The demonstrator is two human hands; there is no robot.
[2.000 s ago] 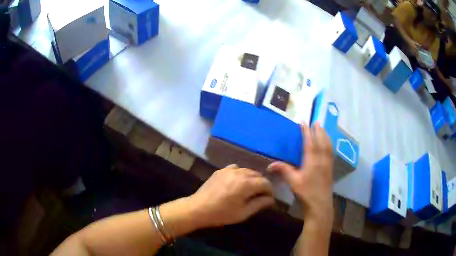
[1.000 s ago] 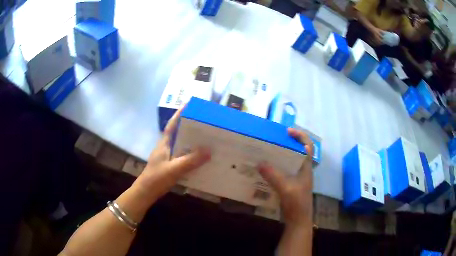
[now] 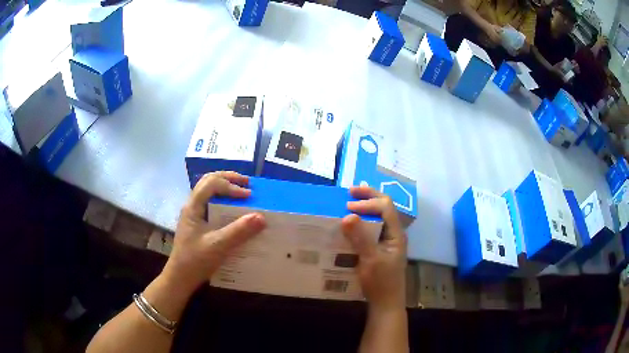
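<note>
A white and blue product carton (image 3: 296,251) is held upright at the table's near edge, its printed white face towards me and its blue side up. My left hand (image 3: 207,227) grips its left end, fingers over the blue side and thumb on the white face. My right hand (image 3: 378,241) grips its right end the same way. Both hands are bare. Just behind it stand a small product carton (image 3: 224,138), another small product carton (image 3: 301,141) and an outline-print carton (image 3: 376,172).
The white-covered table (image 3: 165,179) has a rough wooden edge (image 3: 476,289). An open retail box (image 3: 41,124) and a blue-and-white box (image 3: 101,77) stand at the left. Several cartons (image 3: 486,234) stand at the right. A person in yellow (image 3: 507,21) is across the table.
Two seconds ago the carton lay behind the other boxes' near side with my hands at it. It is now gripped at both ends with its printed face towards me. The view has shifted right.
</note>
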